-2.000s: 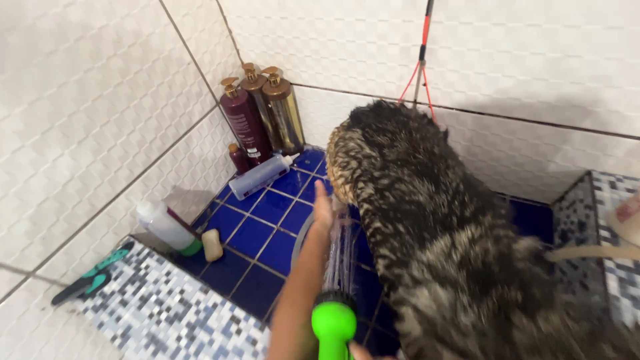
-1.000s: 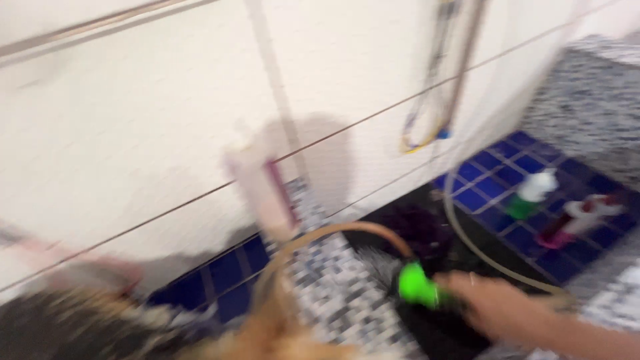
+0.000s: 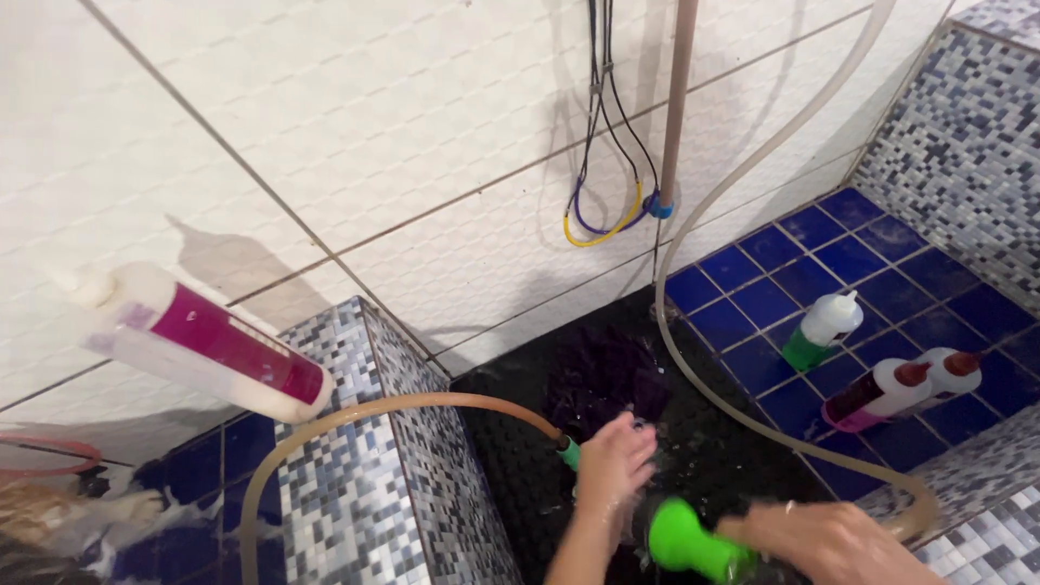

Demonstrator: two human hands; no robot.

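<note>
My right hand [image 3: 829, 536], blurred, is closed around the rear of a bright green spray nozzle [image 3: 691, 540] at the bottom of the head view. Just left of the nozzle's head is my left hand [image 3: 616, 463], fingers apart and slightly bent, with nothing plainly held. Close behind it, a brown hose [image 3: 455, 400] ends in a green connector [image 3: 570, 453]. Beyond the fingertips, a dark purple, ruffled wet thing [image 3: 605, 378] lies on the black textured floor [image 3: 520, 422]. Water drops show around the hands.
A white bottle with a magenta label [image 3: 244, 349] stands on a mosaic-tiled ledge [image 3: 341, 487]. Several nozzle bottles [image 3: 822, 329] stand on blue tiles at right. A pale hose [image 3: 674, 325] curves past them. Looped cords [image 3: 601, 162] hang on the wall. Wet animal fur [image 3: 49, 520] is lower left.
The view has swung far from the furry animal to the black floor area. My left hand, not seen one second ago, is now beside the green nozzle. The nozzle has stayed with my right hand.
</note>
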